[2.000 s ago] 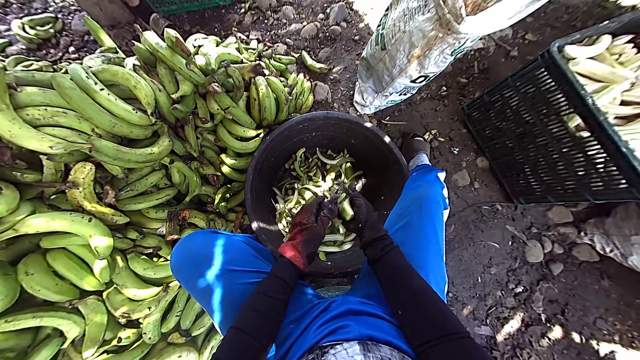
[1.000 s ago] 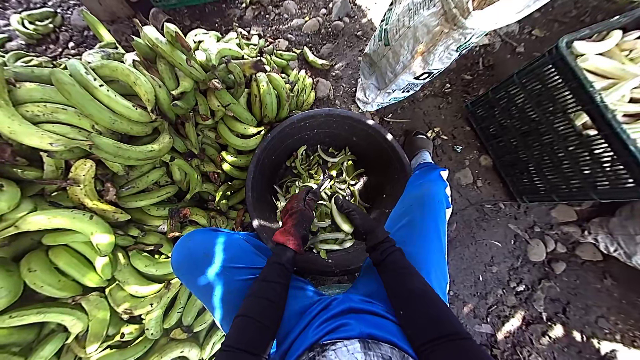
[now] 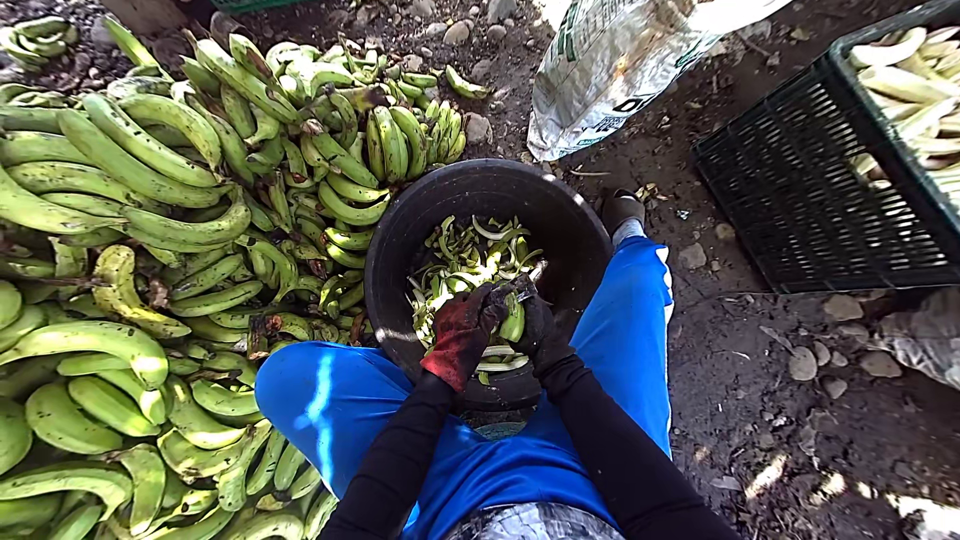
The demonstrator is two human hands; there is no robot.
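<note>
Both my hands are gloved and close together over a round black tub (image 3: pixel 577 225) between my knees. My right hand (image 3: pixel 538 326), in a dark glove, is closed around a green plantain (image 3: pixel 513 318). Against its near side is my left hand (image 3: pixel 469 322), in a red and black glove, with its fingers bent at the upper end of the fruit. A small tool, partly hidden, shows between the fingertips; which hand holds it I cannot tell. Green and pale plantain peels (image 3: pixel 457 259) lie in the tub below.
A large heap of green plantains (image 3: pixel 142 165) covers the ground on the left. A white printed sack (image 3: pixel 592 82) lies beyond the tub. At the right stands a dark green plastic crate (image 3: pixel 832 180) of peeled plantains (image 3: pixel 911 82). Stones dot the dirt around my shoe (image 3: pixel 622 210).
My hands were apart a second ago, with the plantain in the right hand. Now they are together at the fruit's upper end.
</note>
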